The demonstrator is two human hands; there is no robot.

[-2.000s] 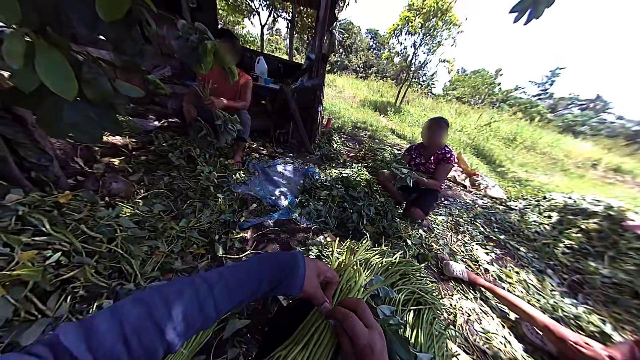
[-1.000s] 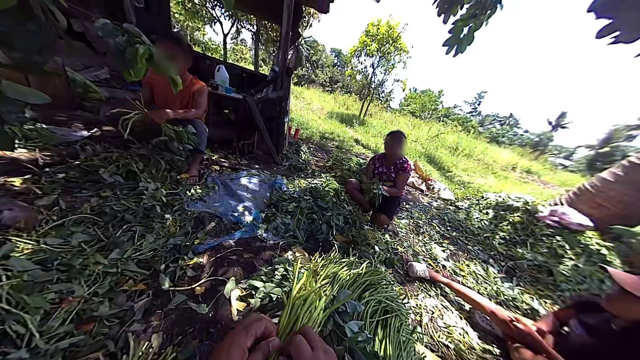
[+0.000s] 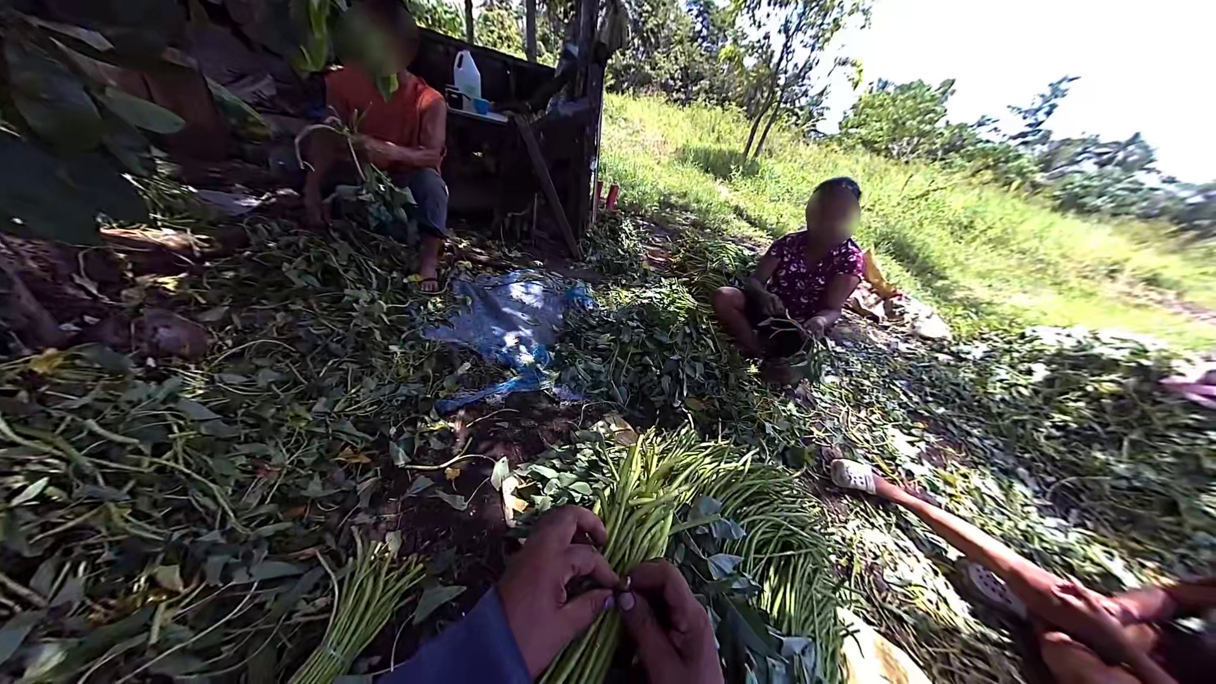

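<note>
A bundle of long green stems lies under both hands at the bottom centre. My left hand, below a blue sleeve, rests against the bundle's left side, its thumb and finger pinching at a small tie on top. My right hand meets it there from the right, fingertips nearly touching. The tie itself is too small to make out. Beside the bundle on the right spreads a larger pile of green stems with some leaves. A smaller bundle of stems lies to the left on the leafy ground.
A blue-white plastic sheet lies ahead amid leaves. A person in orange sits at the back left, another in a patterned top beyond the pile. A third person's leg stretches in from the right. A white jug stands on a shelf.
The left forearm, stretched across the bundle two seconds ago, is drawn back lower. Both hands now meet higher on the bundle than one second ago. The view has shifted.
</note>
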